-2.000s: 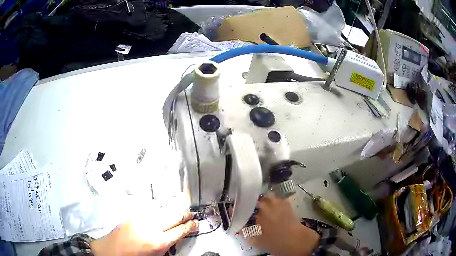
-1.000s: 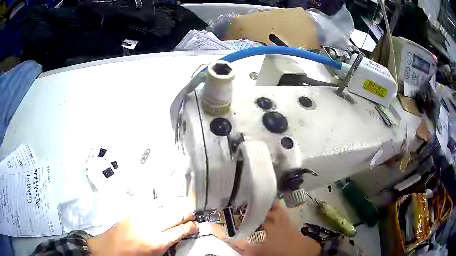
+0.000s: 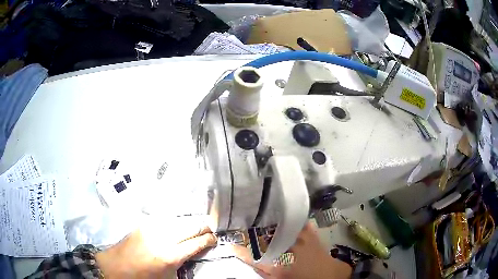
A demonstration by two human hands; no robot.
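Observation:
The white sewing machine head fills the middle of the view. My left hand lies on the bed just left of the needle area, its fingertips beside the presser foot and washed out by the lamp. My right hand is behind and right of the needle area, partly hidden by the machine's curved guard. A pale piece lies at the front of the bed between the hands. Whether either hand grips anything cannot be made out.
Small dark squares lie on white backing at left, near a printed sheet and clear plastic bag. Black snips, a yellow-handled tool and a green-handled tool lie at right, beside an orange-yellow box. Black garments lie behind.
The machine and table have shifted right in view. My right hand has moved closer to the needle area, and the pale piece now covers the front of the bed where metal showed at first.

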